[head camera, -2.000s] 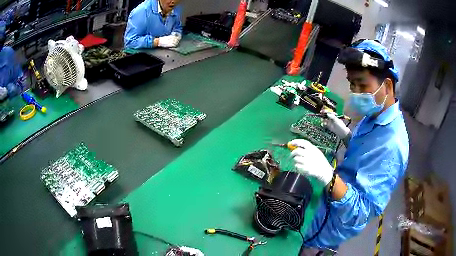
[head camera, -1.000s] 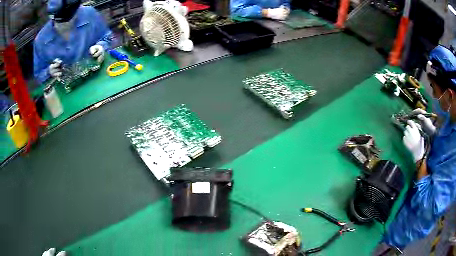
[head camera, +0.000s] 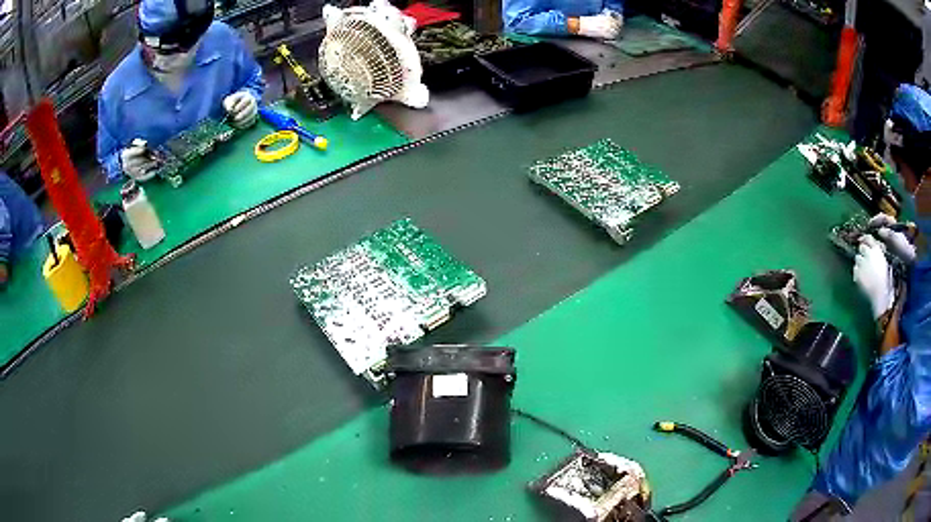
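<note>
A green circuit board (head camera: 393, 296) crowded with silvery parts lies on the dark green conveyor, left of centre. A second board (head camera: 604, 187) lies farther along it. A black round housing (head camera: 449, 408) with a white label stands in front of the nearer board and hides its near corner. A worn whitish stand (head camera: 592, 487) sits right of it at the bottom. Side cutters (head camera: 715, 459) with yellow-tipped handles lie beside the stand. My left hand (head camera: 143, 517) shows only as a small white gloved bit at the bottom edge, almost wholly cut off. My right hand is out of view.
A person at right works at a board (head camera: 849, 232), near a black fan housing (head camera: 799, 393) and a dark stand (head camera: 771, 304). Across the belt, another person holds a board (head camera: 194, 149); a white fan (head camera: 370, 56), black tray (head camera: 536, 76), bottle (head camera: 143, 216) and yellow tape (head camera: 276, 147) stand there.
The view has swung left from the person at right, so the boards and housing sit farther right in the picture. A bit of my left glove has come in at the bottom edge.
</note>
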